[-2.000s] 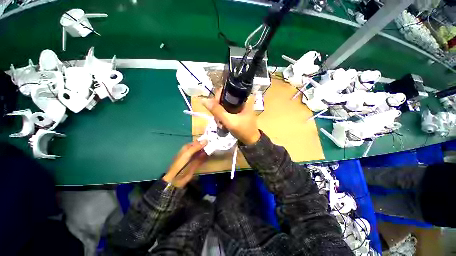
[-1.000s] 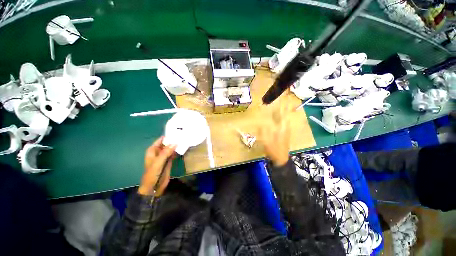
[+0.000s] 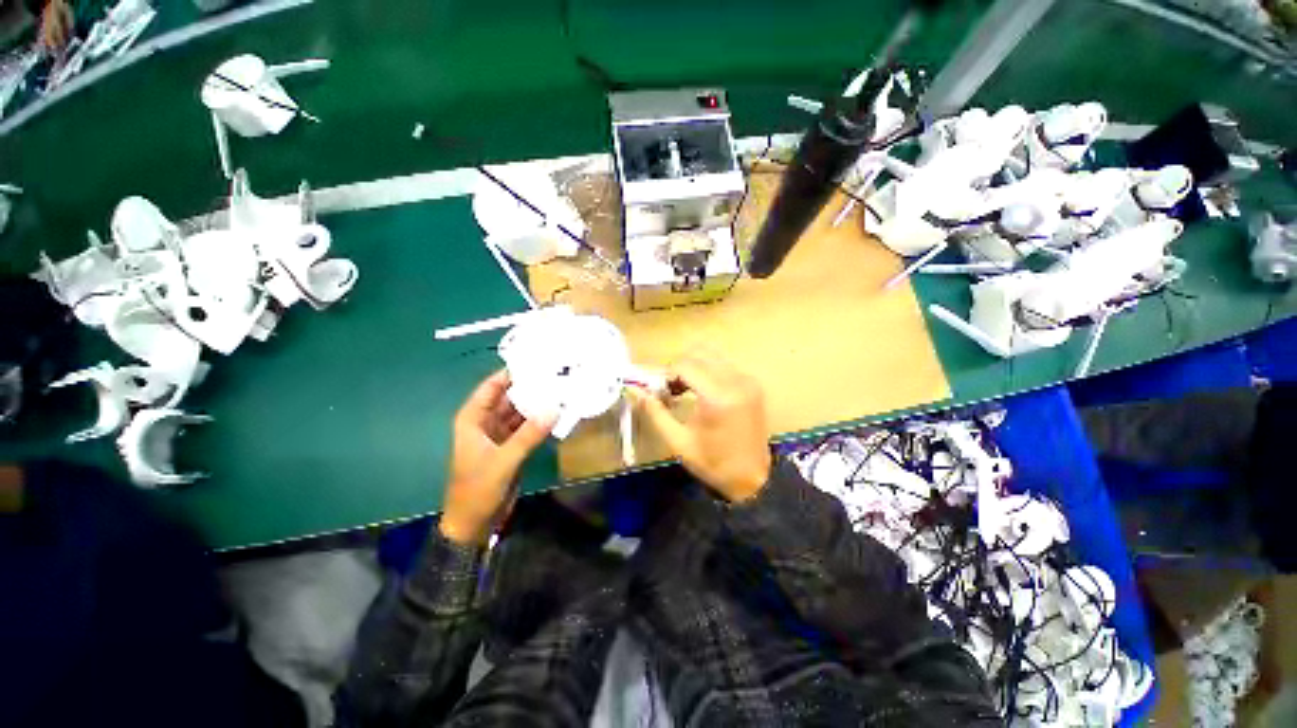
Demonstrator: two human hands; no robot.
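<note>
A round white camera body [image 3: 566,364] with two thin white antennas is held over the left edge of the tan mat [image 3: 854,341]. My left hand [image 3: 488,452] grips its lower left rim. My right hand [image 3: 716,424] is at its right side, with thumb and finger closed on a small white part [image 3: 650,378] against or beside the body. The fingers hide most of that part. The black electric screwdriver [image 3: 804,199] hangs above the mat, touched by neither hand.
The screw feeder [image 3: 680,199] stands at the mat's back. Another camera body [image 3: 524,216] lies left of it. White shells [image 3: 185,292] are heaped at left, camera units [image 3: 996,199] at right. A blue bin [image 3: 1081,469] of white parts with black wires is below the bench edge.
The screwdriver was released and hangs to the right. The camera body was turned to show its round face. My right hand has moved to its side, and the small part has left the mat.
</note>
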